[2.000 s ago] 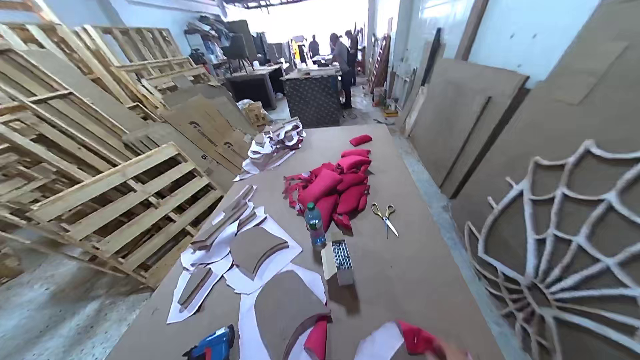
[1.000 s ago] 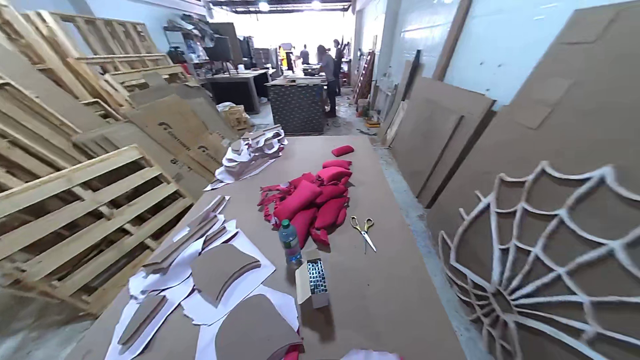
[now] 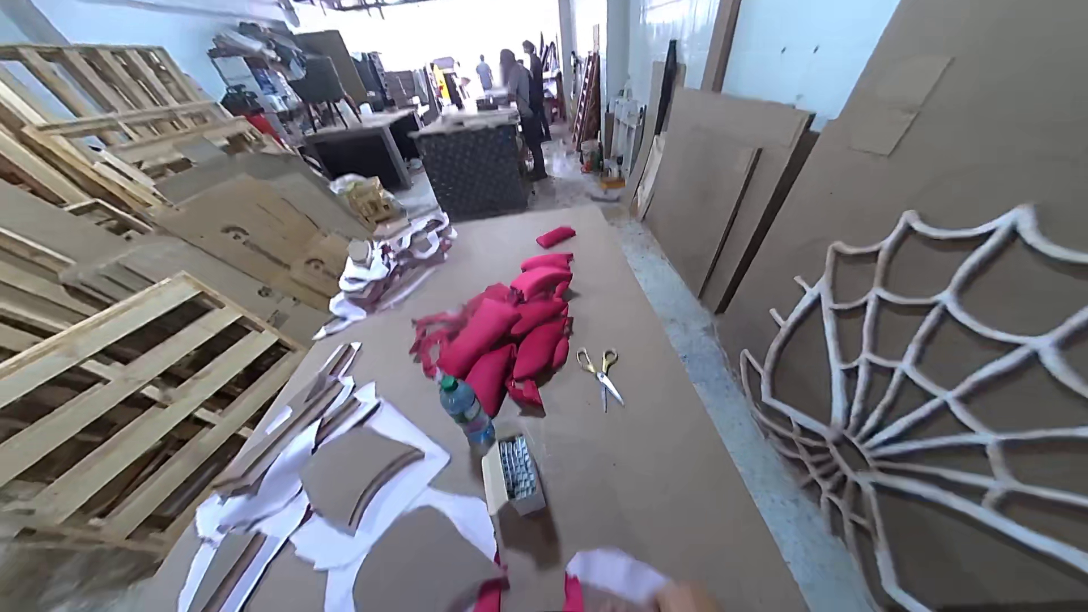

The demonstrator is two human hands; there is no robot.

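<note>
Part of my right hand point(image 3: 687, 597) shows, blurred, at the bottom edge beside a piece of white cloth point(image 3: 616, 571) with red fabric point(image 3: 574, 593) at its side; whether it grips them I cannot tell. My left hand is out of view. Left of that lies a curved brown board piece point(image 3: 421, 561) on white cloth. An open box of metal staples point(image 3: 517, 472) stands near a plastic bottle with a green cap point(image 3: 466, 410). Behind them is a pile of red padded fabric pieces point(image 3: 501, 327). Open scissors point(image 3: 602, 376) lie to its right.
The long table point(image 3: 663, 425) also carries brown board pieces on white cloth point(image 3: 365, 476) and white scraps point(image 3: 391, 259). Wooden pallets point(image 3: 144, 399) lean at left. A web-shaped frame point(image 3: 935, 365) and large boards point(image 3: 722, 161) stand at right. People point(image 3: 527, 93) stand by a far workbench point(image 3: 476, 166).
The blue tool seen at the bottom left two seconds ago is out of view. White cloth at the bottom edge shows more than a second ago, with part of my right hand beside it.
</note>
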